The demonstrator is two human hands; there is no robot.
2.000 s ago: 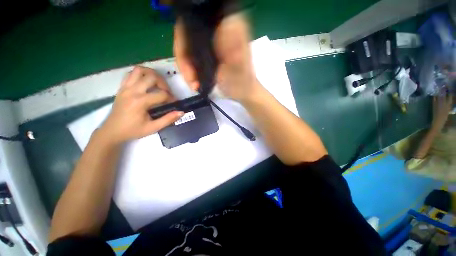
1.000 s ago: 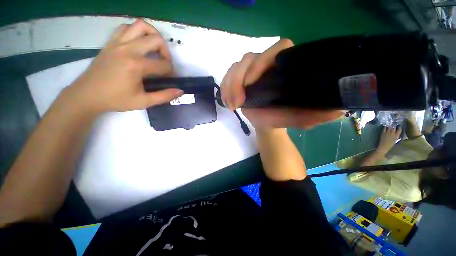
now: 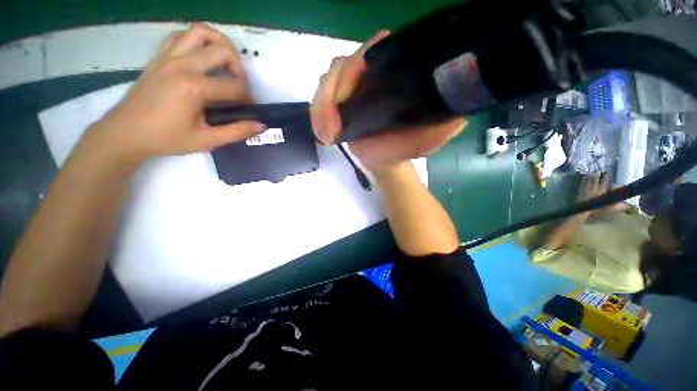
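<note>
A flat black electronic unit (image 3: 267, 156) with a white barcode label lies on the white work sheet (image 3: 229, 229), its thick ridge on the far side. My left hand (image 3: 179, 103) grips the unit at its left end, thumb beside the label. My right hand (image 3: 382, 126) is closed around the thick black electric screwdriver (image 3: 428, 84), held sideways with its nose end at the unit's right edge. The bit is hidden by my fingers. The short unit cable (image 3: 355, 168) runs out to the right and ends in a plug on the sheet.
A white rail (image 3: 84, 50) with two small dark dots by it runs along the far side. Black units with cables, a yellow-orange tube (image 3: 541, 174) and clear plastic lie at right. A person in yellow (image 3: 596, 244) sits there. Yellow boxes (image 3: 611, 321) stand lower right. The tool cord (image 3: 565, 210) curves across the right.
The screwdriver first swung from upright to sideways, with its rear end out to the right. Since then its rear has tilted farther up in view. My left hand stays on the unit.
</note>
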